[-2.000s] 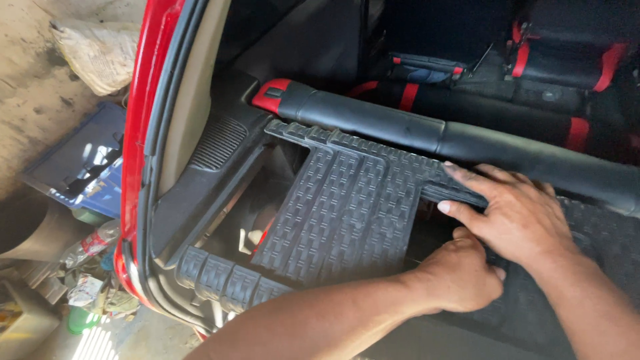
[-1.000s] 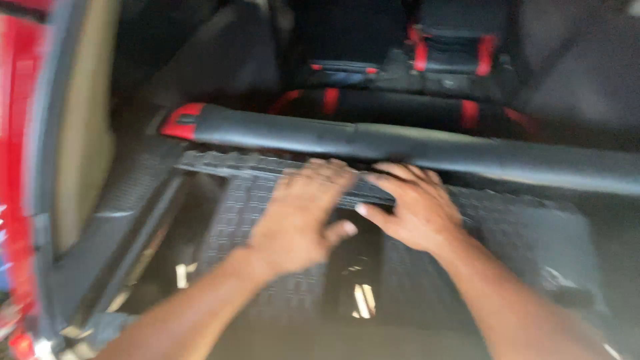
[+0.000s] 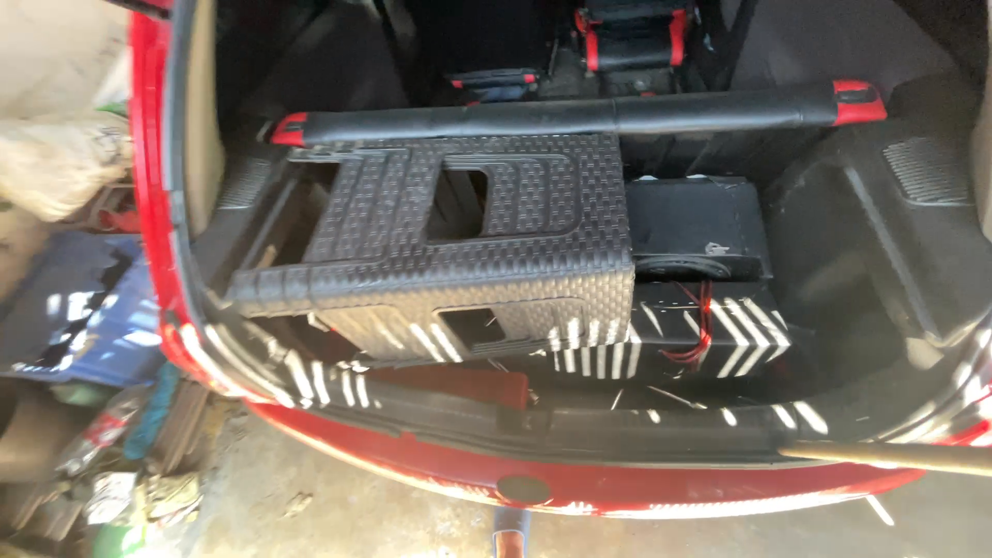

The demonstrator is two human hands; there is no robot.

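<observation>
Neither of my hands shows in the head view now. A black woven-pattern plastic piece of furniture (image 3: 535, 194) with rectangular openings lies in the left half of a red car's open boot. Its far edge lies along the black seat-back top (image 3: 496, 120), which has red ends. To its right stands a black box (image 3: 697, 217) with a round part low on its front, which may be a speaker. Red wires (image 3: 705, 325) run down in front of that box over a dark surface striped with sunlight.
The red rear bumper (image 3: 434, 473) curves across the front. A wooden stick (image 3: 883, 456) reaches in over the boot edge from the right. A red flat object (image 3: 457, 385) lies inside the sill. Blue containers (image 3: 93, 310) and mixed clutter stand on the floor at left.
Both hands, earlier on the black plastic piece, have left the view. The view has shifted and now takes in the whole boot, with the box and wires at right.
</observation>
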